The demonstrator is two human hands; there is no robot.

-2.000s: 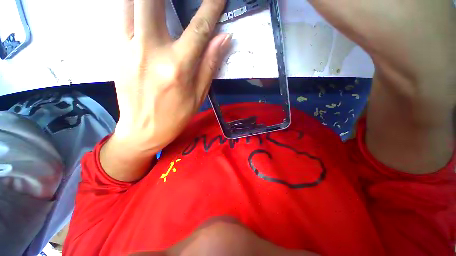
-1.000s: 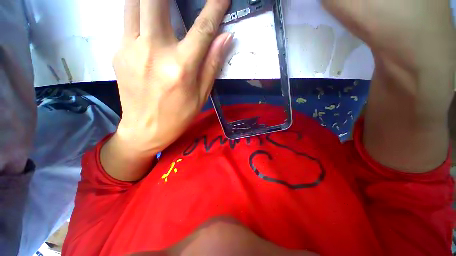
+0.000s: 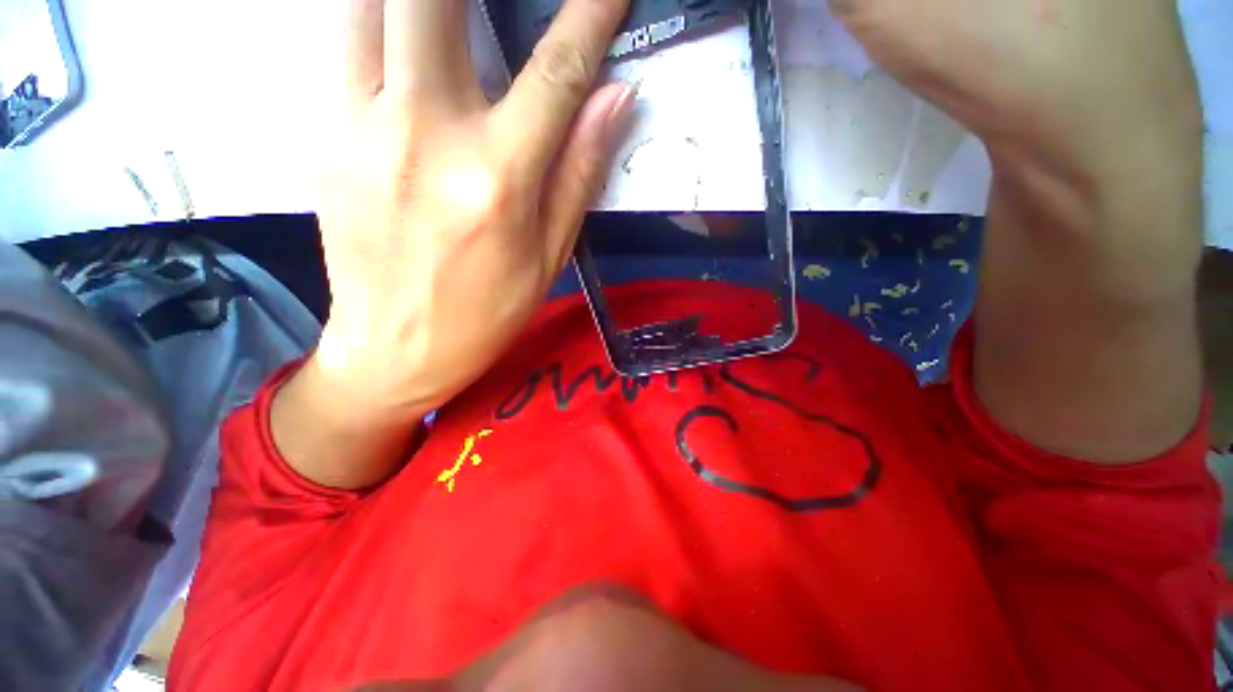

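Note:
A dark phone mid-frame [image 3: 782,176] with a thin silvery rim and a large open window lies partly on the white table; its lower end overhangs the edge against my red shirt. Its black camera-end plate [image 3: 690,19] is cut off by the top edge of the picture. My left hand [image 3: 460,189] lies along the frame's left side, bare, with the index finger on the plate and the thumb at the window's left side. Of my right arm only the wrist and forearm show at the upper right; the fingers are out of the picture.
The white table [image 3: 865,135] has stains and marks, and its front edge runs across the view. Another mid-frame [image 3: 61,95] lies at the far upper left. A person in grey [image 3: 81,446] is close on the left. Blue patterned cloth [image 3: 892,291] shows below the table edge.
The person in grey leaned over the table at left and has moved back, uncovering the other mid-frame. My frame has shifted slightly right. My right forearm has moved slightly left.

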